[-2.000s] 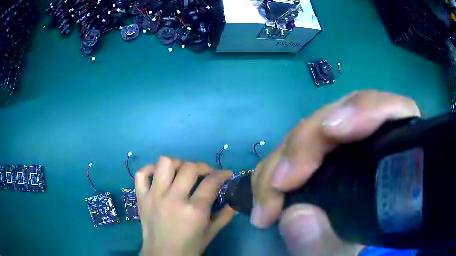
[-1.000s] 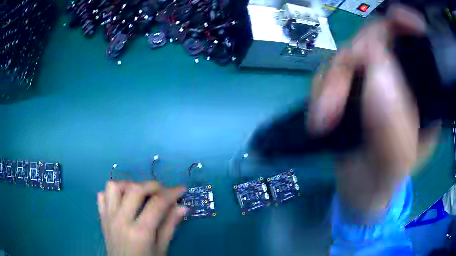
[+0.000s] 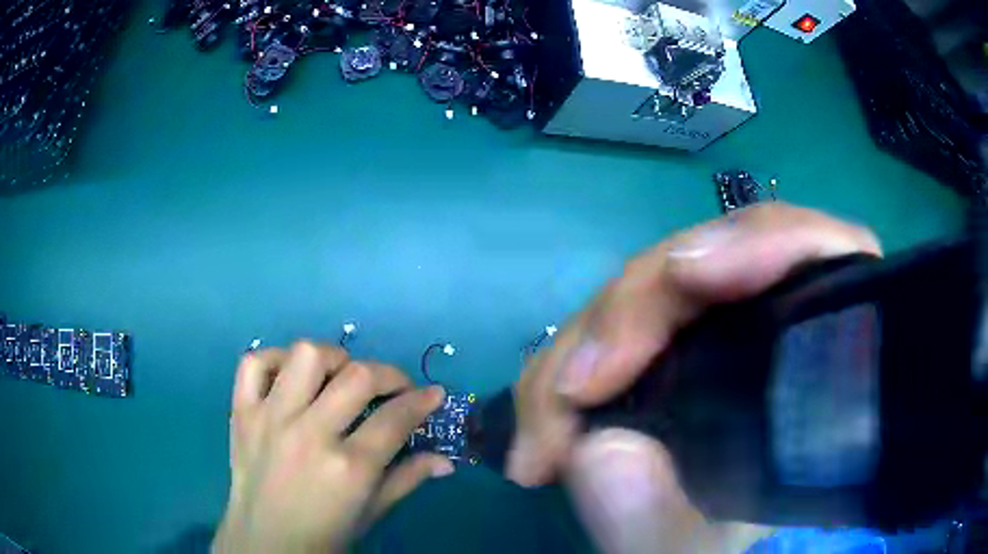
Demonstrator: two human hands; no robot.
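Note:
My right hand (image 3: 661,357) is wrapped around a thick black electric screwdriver (image 3: 693,417) with a pale label. Its nose points left and meets the right edge of a square camera board (image 3: 442,429); the exact contact point is hidden. My left hand (image 3: 325,444) holds the left side of this board between thumb and fingertips, flat on the mat. A thin curled lead (image 3: 433,352) with a white plug sticks up behind the board. Other leads with white plugs show behind both hands; any boards there are hidden.
A heap of lens holders (image 3: 439,78) lies at the back, beside a white screw feeder (image 3: 639,119). A white box with a red switch (image 3: 807,22) is behind. An assembled module (image 3: 738,190) sits at right, a board strip (image 3: 67,357) at left. Dark trays (image 3: 49,97) stand back left.
My right hand has brought the screwdriver down from the upper right to the board at my left fingers. My left hand stays at nearly the same place. The view has shifted slightly.

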